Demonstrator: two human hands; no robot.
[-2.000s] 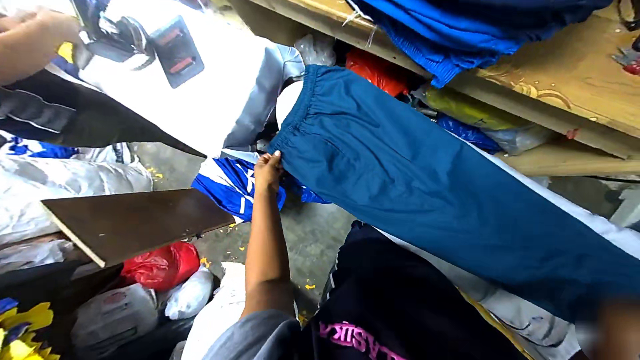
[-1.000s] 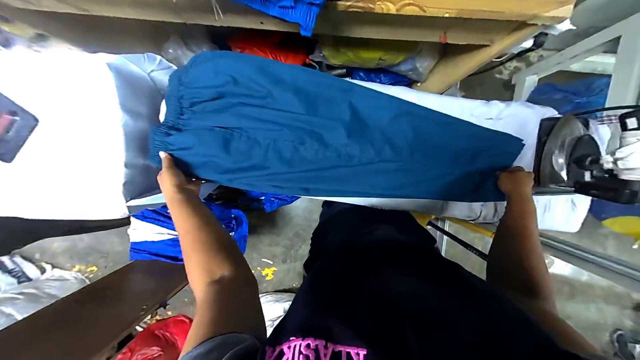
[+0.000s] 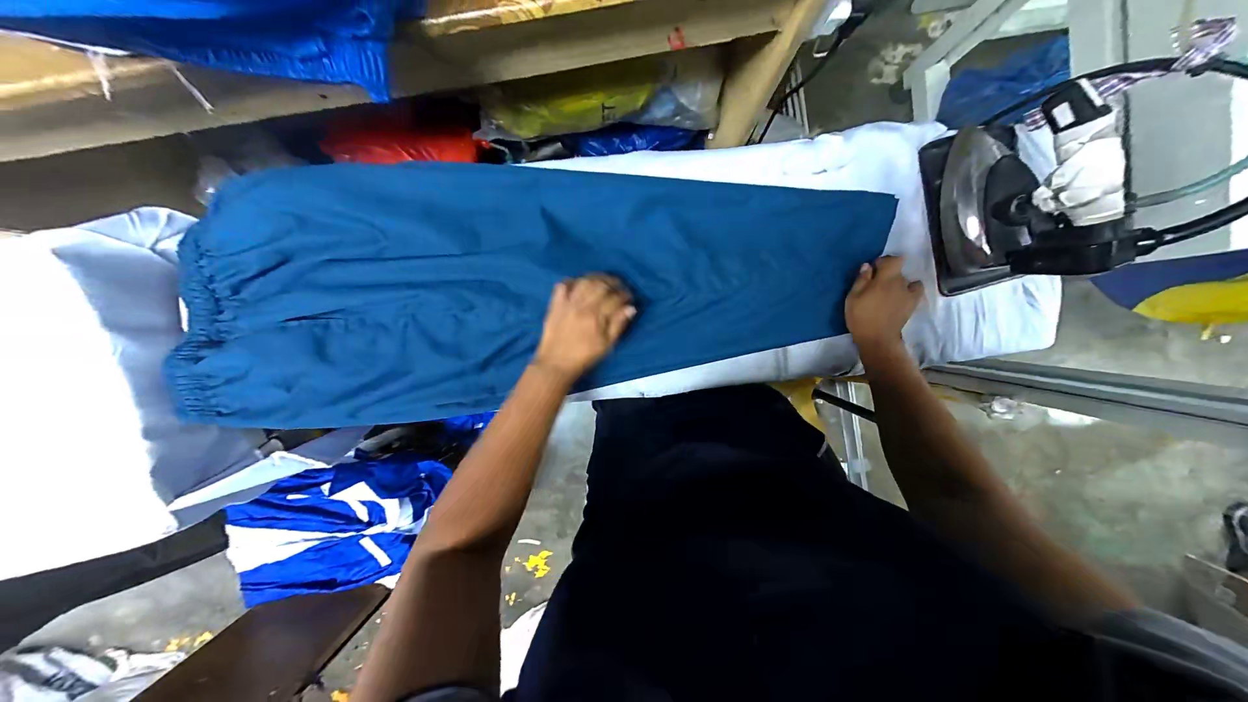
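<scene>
Teal trousers with an elastic waistband [image 3: 390,283] lie lengthwise over a white padded ironing board [image 3: 1004,322], waistband at the left and leg hems at the right. My left hand [image 3: 587,317] rests on the middle of the cloth with its fingers curled; whether it pinches any fabric cannot be told. At the hem's near corner, my right hand [image 3: 880,297] grips the edge of the trousers. Just right of that hand an electric iron [image 3: 985,210] with a cloth-wrapped handle sits on the board's right end, its cables running off to the right.
A wooden shelf [image 3: 585,73] runs along the far side, with blue garments [image 3: 244,39] on top and plastic bags beneath. White fabric [image 3: 78,390] covers the surface at left. Blue and white cloth [image 3: 331,526] hangs below it, near a brown board [image 3: 268,648]. A metal rail [image 3: 1102,385] extends at right.
My left hand has moved from the waistband to the middle of the trousers. My right hand remains at the hem. The trousers lie wider across the board than a second ago.
</scene>
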